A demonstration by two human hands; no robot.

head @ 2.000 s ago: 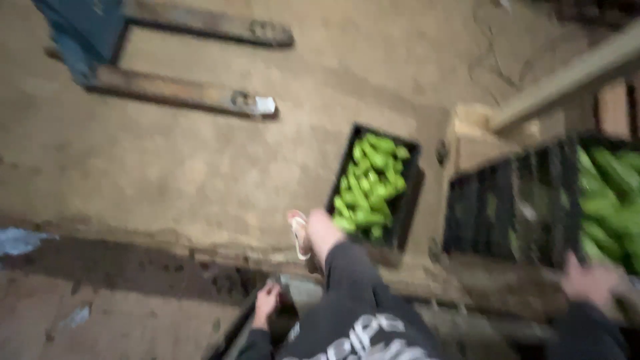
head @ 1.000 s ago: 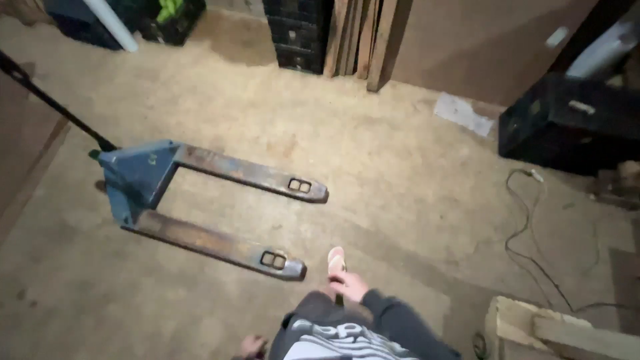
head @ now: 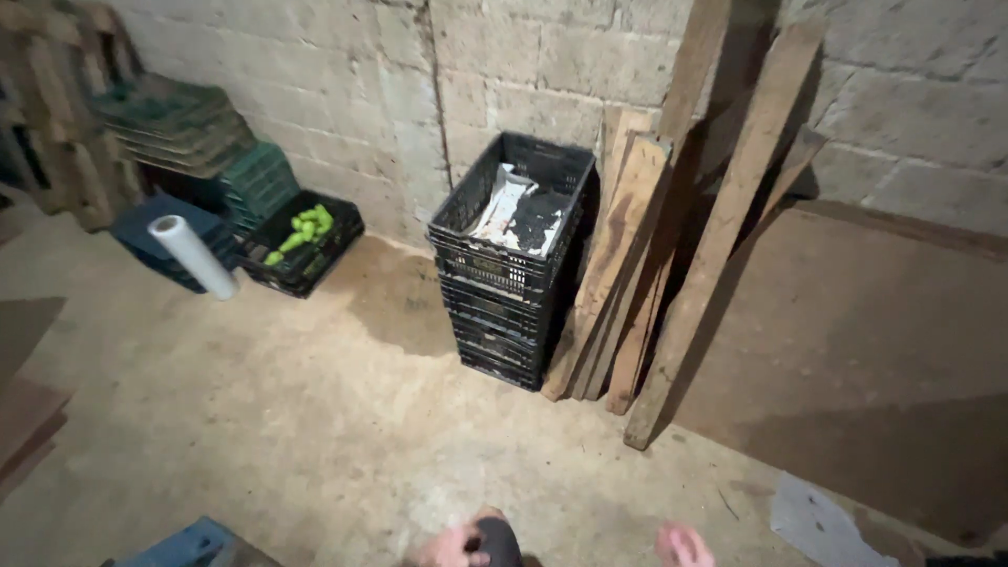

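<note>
At the bottom edge, my left hand (head: 455, 546) is blurred beside a knee in dark shorts, fingers loosely apart and no object visible in it. My right hand (head: 683, 543) shows only in part at the bottom, right of the knee; its fingers are blurred and cut off by the frame. Neither hand touches any crate. Ahead of them stands a stack of black plastic crates (head: 496, 315), the top one holding torn white paper (head: 508, 209). Farther left, a black crate (head: 335, 256) on the floor holds several green peppers (head: 309, 226).
A roll of clear wrap (head: 189, 253) stands against a dark blue crate (head: 161, 236), near stacked green crates (head: 260, 185). Wooden boards (head: 622, 260) and a beam (head: 732, 228) lean against the block wall. A brown panel (head: 858, 354) is at right, blue metal (head: 197, 543) at lower left.
The view has swung from the pepper crate and pallet jack to the wall. My right hand, by the stacked crates at first, is away from them a second later.
</note>
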